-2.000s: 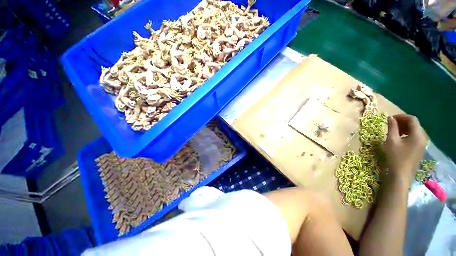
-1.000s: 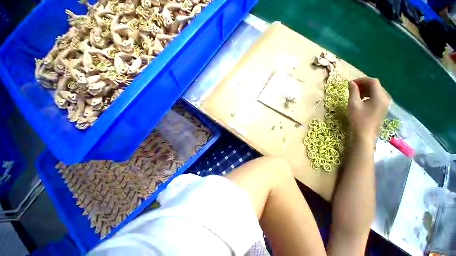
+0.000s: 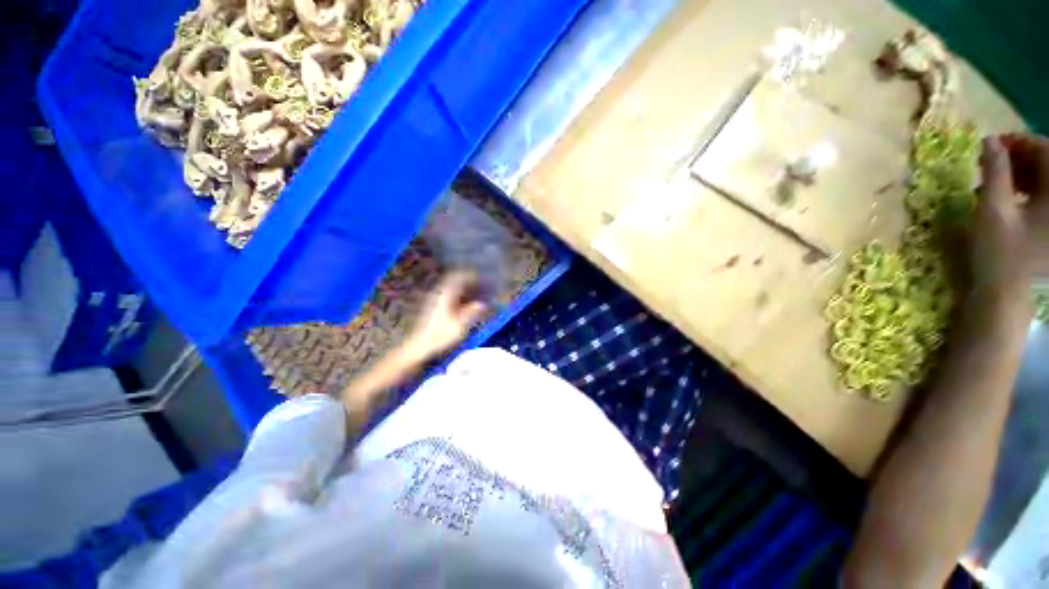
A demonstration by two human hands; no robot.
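Observation:
My left hand [image 3: 451,313] is blurred over the lower blue tray [image 3: 550,274], at its rows of beige pieces [image 3: 334,351]; I cannot tell if it holds one. My right hand [image 3: 1012,190] is at the right edge of the cardboard board [image 3: 644,207], beside yellow-green rings [image 3: 891,322]. Its fingers are bent together; whether something is between them cannot be told. A beige piece [image 3: 920,58] lies at the top of the ring pile. A taped square [image 3: 759,155] with a dark smudge sits mid-board.
A large blue bin [image 3: 380,196] heaped with beige pieces [image 3: 270,92] stands at upper left, overhanging the lower tray. The board lies on a metal-edged bench [image 3: 564,92]. A green surface [image 3: 992,52] is at upper right. My checked clothing shows below the board.
My left hand has come into view over the lower tray; the left forearm was in front of the board before. My right hand remains beside the rings. The view has shifted.

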